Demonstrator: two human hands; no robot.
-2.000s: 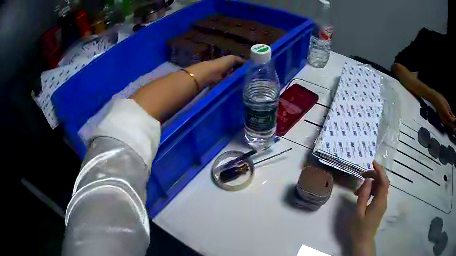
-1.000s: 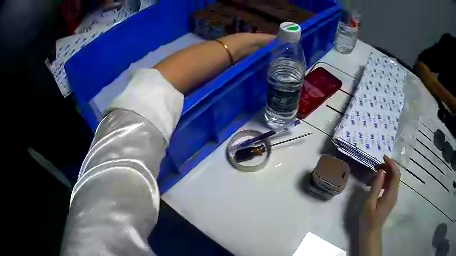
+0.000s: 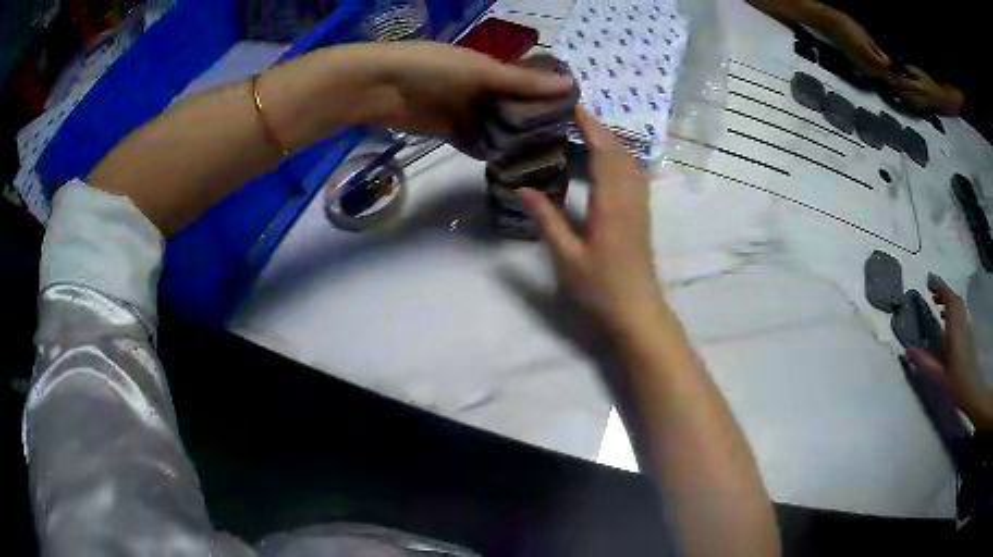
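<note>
My left hand holds several stacked brown-grey housings from above and behind, its thumb and fingers around them. They are over the lower stack of housings that stands on the white table; whether the two touch is unclear. My right hand is at the right side of the stack, its thumb near the lower layers and a finger near the upper ones. Its thumb and fingers are apart; whether it bears on the housings is blurred. The tape roll with a tool inside lies left of the stack.
The blue crate is at left. The printed sheets, red phone and clear bag lie behind. Grey pads are at right. Other people's hands show at lower right and upper right.
My left hand has come out of the crate and now holds housings at the stack. My right hand has moved from the printed sheets to the stack. The view has swung right and down.
</note>
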